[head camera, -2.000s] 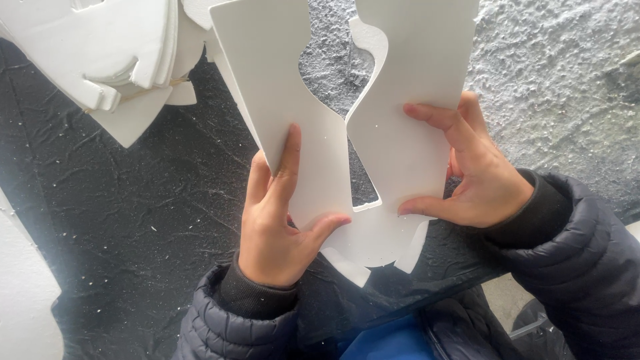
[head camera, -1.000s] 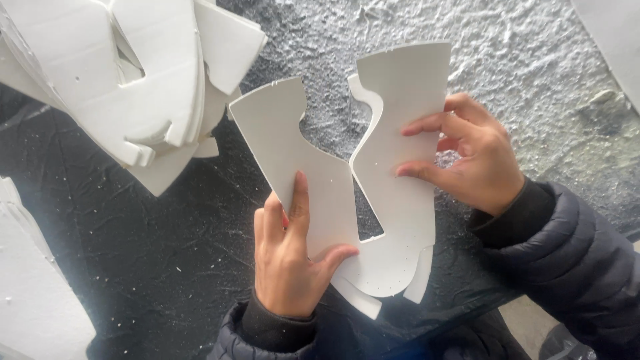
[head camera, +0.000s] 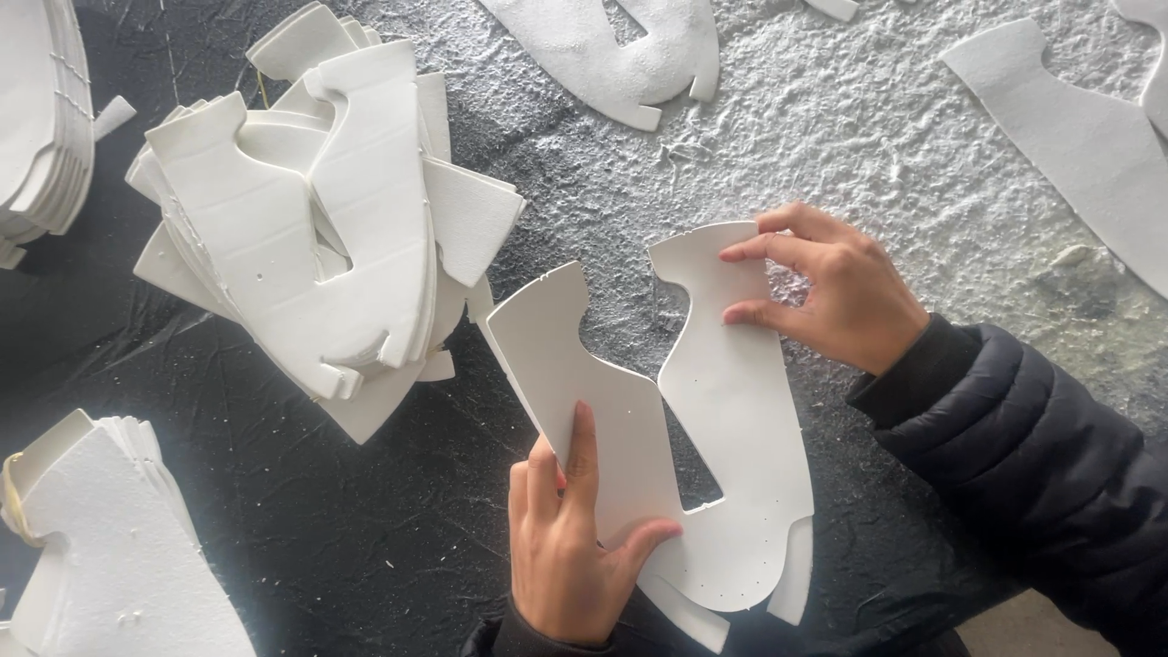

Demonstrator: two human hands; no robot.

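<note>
Both hands hold a curved white foam cutout [head camera: 730, 401] with two arms, a V-shaped slot and a rounded lower end. My left hand [head camera: 575, 538] grips its lower left side, forefinger and thumb on the face and the other fingers at the edge. My right hand [head camera: 821, 283] pinches the edge of the right arm near its top, fingertips and thumb lying on the face. Beneath the rounded end, parts of another white piece [head camera: 792, 570] stick out. To the left lies a stack of similar white cutouts [head camera: 383, 201], their slots and notched ends visible.
More stacked white pieces lie at the lower left [head camera: 119, 547], with a rubber band [head camera: 13, 497], and at the upper left [head camera: 41, 137]. Single white cutouts rest at the top [head camera: 593, 55] and right [head camera: 1077, 137] on the black covered table [head camera: 392, 511], which is crusted with white residue.
The right hand has moved up the right arm of the cutout, closer to its top. The left hand keeps its hold on the lower left. The view has shifted, showing more of the surrounding pieces.
</note>
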